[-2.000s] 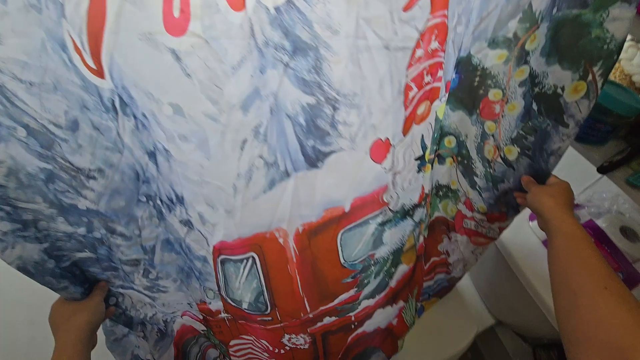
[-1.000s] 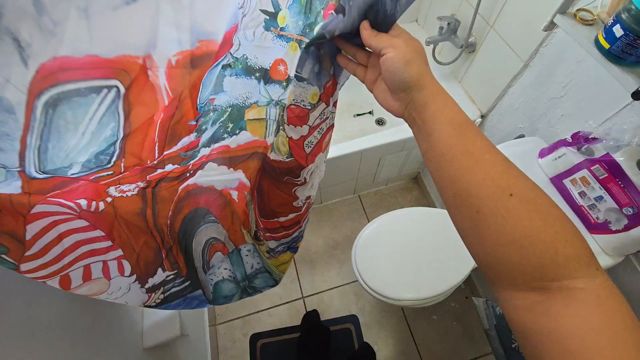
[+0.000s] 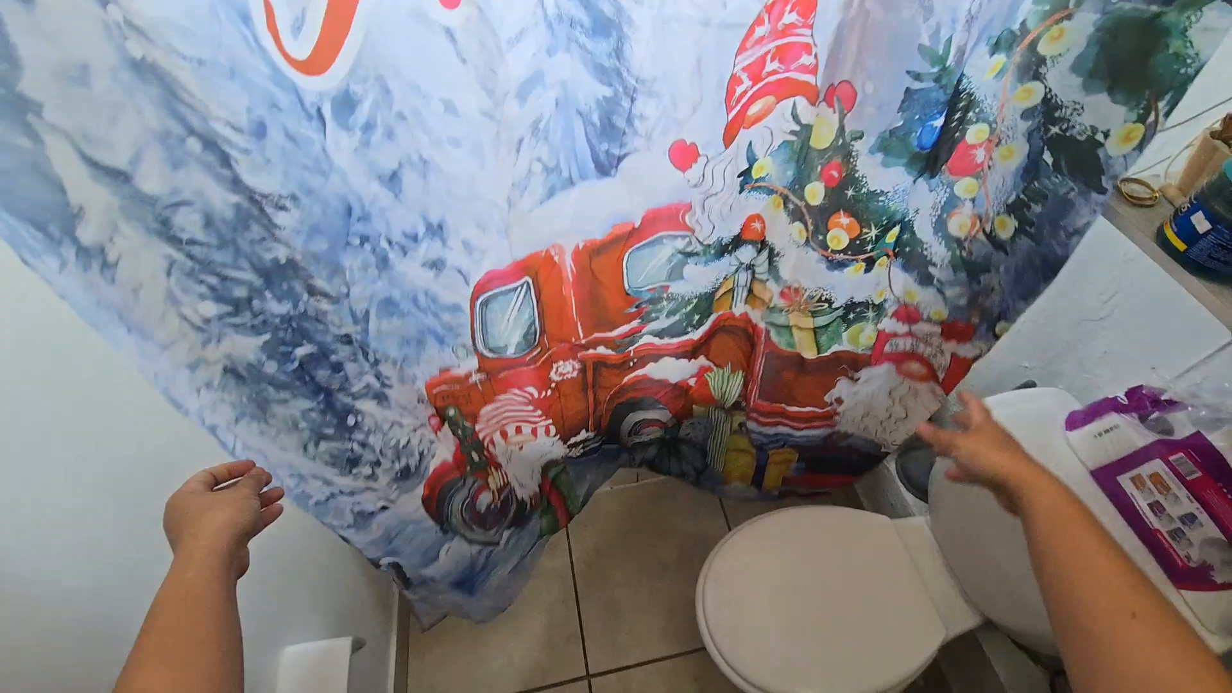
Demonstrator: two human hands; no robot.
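A fabric shower curtain (image 3: 577,289) printed with a red truck, gnomes and snowy trees hangs across the view, its lower edge loose and wavy. At the left, my left hand (image 3: 223,508) is raised beside the curtain's edge, fingers curled and holding nothing visible. My right hand (image 3: 974,445) reaches toward the curtain's lower right edge above the toilet tank, with its fingers spread. Its fingertips overlap the fabric's edge in the view; whether they touch it I cannot tell.
Below the curtain is a toilet with a white lid (image 3: 818,592) and tank (image 3: 1001,510), bearing a purple and white plastic pack (image 3: 1165,481). A shelf at right holds a dark jar (image 3: 1198,231). Tiled floor (image 3: 626,577) and a toilet paper roll (image 3: 316,666) show low down.
A second ago my right hand held the curtain up at its edge, with the bathtub showing behind. Now that hand is off the fabric's fold, the curtain hangs spread out, and my left hand is in view.
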